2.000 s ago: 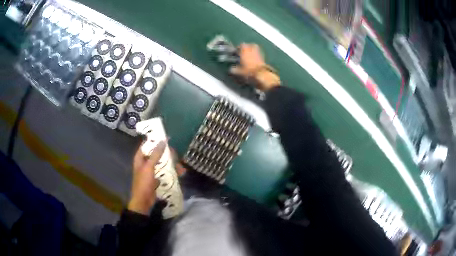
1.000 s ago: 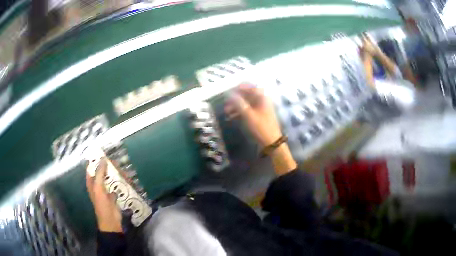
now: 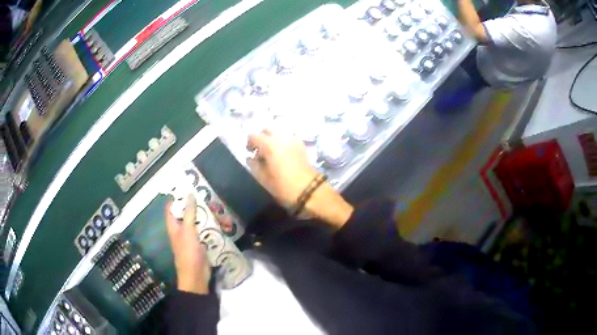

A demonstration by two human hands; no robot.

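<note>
My left hand [image 3: 188, 245] holds a long pale metal multi-pocket holder [image 3: 232, 265] with a row of round seats, tilted in front of my body. My thumb lies over its upper end. A second strip with dark rings [image 3: 204, 193] lies just behind it, partly hidden by the holder. My right hand [image 3: 281, 167] is at the near left corner of a large clear blister tray [image 3: 211, 105] with rows of round pockets, washed out by glare. Its fingers are curled; a small dark spot shows at the fingertips, but I cannot tell whether they hold a part.
A scalloped strip [image 3: 147, 160] and a filled housing [image 3: 97, 227] lie on the green belt at left. Below are a block of slim rods [image 3: 131, 273] and a ring tray [image 3: 69, 317]. A worker in a pale sleeve [image 3: 517, 49] is at upper right. A red bin [image 3: 533, 176] stands at right.
The view has swung right along the belt. My right hand has moved from over the belt to the clear tray's corner. My left hand still holds the multi-pocket holder.
</note>
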